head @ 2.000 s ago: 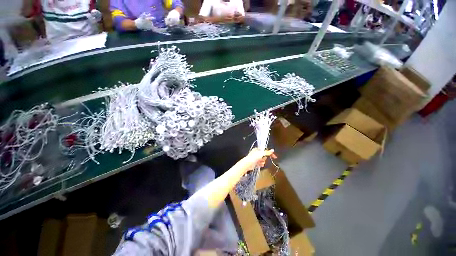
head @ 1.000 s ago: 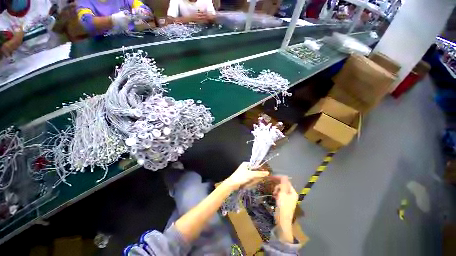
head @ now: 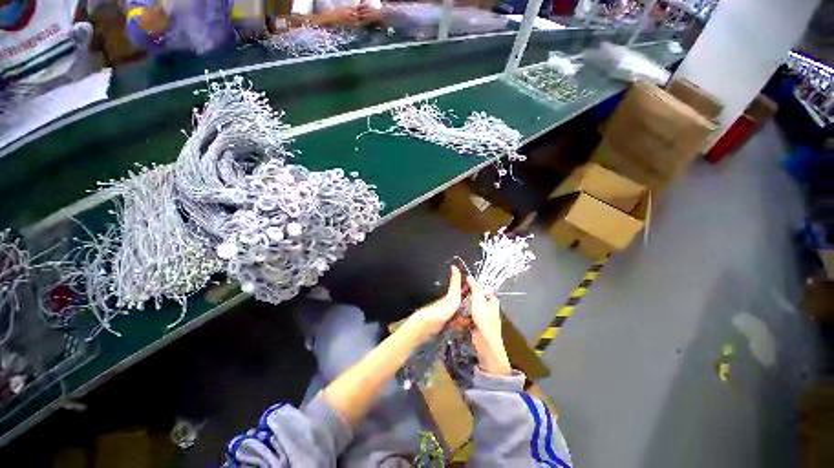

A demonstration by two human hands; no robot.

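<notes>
A cable bundle (head: 498, 263) stands upright between my hands, its white tips splayed above them and its greyer lengths hanging below. My left hand (head: 446, 297) is at the bundle's left side with fingers raised; whether it grips is hard to tell. My right hand (head: 485, 315) is closed around the bundle from the right. A dark red patch shows between the hands. A large main cable pile (head: 293, 224) lies folded on the green belt (head: 416, 178), pale rings toward the bench edge. A small cable pile (head: 457, 132) lies flat farther along the belt.
An open carton (head: 445, 402) is below my hands. Other cartons (head: 599, 215) stand on the floor at right, by yellow-black tape (head: 572, 304). Red-and-white cables (head: 46, 292) lie at far left. A component tray (head: 553, 82) is at the far bench. People sit opposite.
My right hand has come up to the bundle, beside my left hand, and is closed on it. The bundle's tips now fan out toward the right. The view has shifted slightly.
</notes>
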